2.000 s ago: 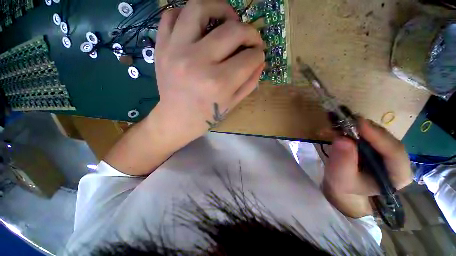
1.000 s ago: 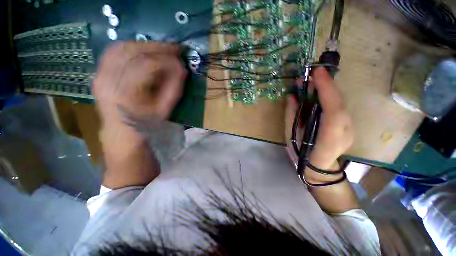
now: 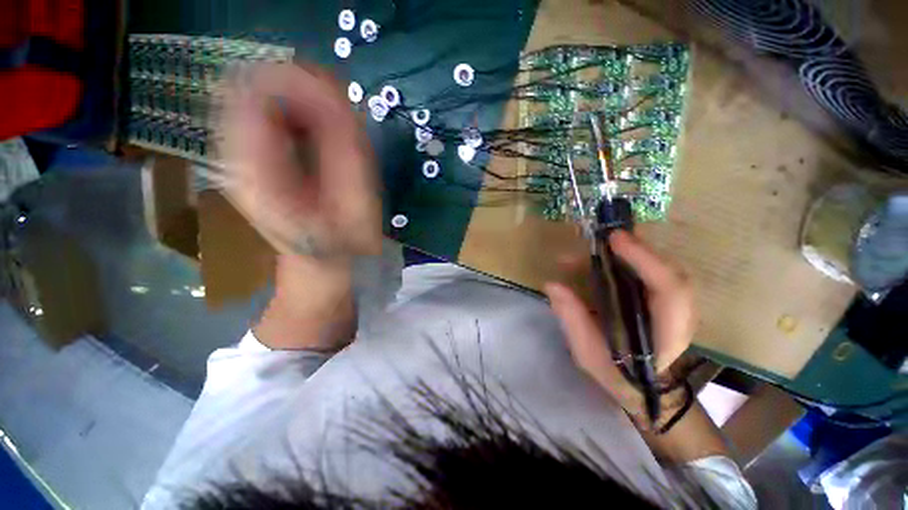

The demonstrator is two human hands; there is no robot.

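Note:
A green circuit board panel (image 3: 652, 129) lies on the brown board (image 3: 737, 249). Dark lead wires (image 3: 498, 139) run left from it to white round components (image 3: 464, 75) on the green mat. My right hand (image 3: 637, 309) holds a soldering iron (image 3: 619, 279) with a black handle; its metal tip and a thin tube beside it are over the panel's lower middle. Whether the tip touches is not clear. My left hand (image 3: 304, 164) is blurred, raised left of the white components, with fingers curled; whether it holds anything cannot be told.
Other circuit panels (image 3: 179, 90) lie at left, partly behind my left hand. A round silvery tin (image 3: 846, 239) stands at right, with small yellow rings (image 3: 787, 324) near it. A dark spiral-patterned object (image 3: 816, 60) is at upper right. Cardboard (image 3: 234, 249) is below the mat; something red (image 3: 40, 70) is upper left.
My left hand has moved off the panel to the left. The iron, earlier off the panel at right, is now over its lower middle. The view has shifted, showing more on the left.

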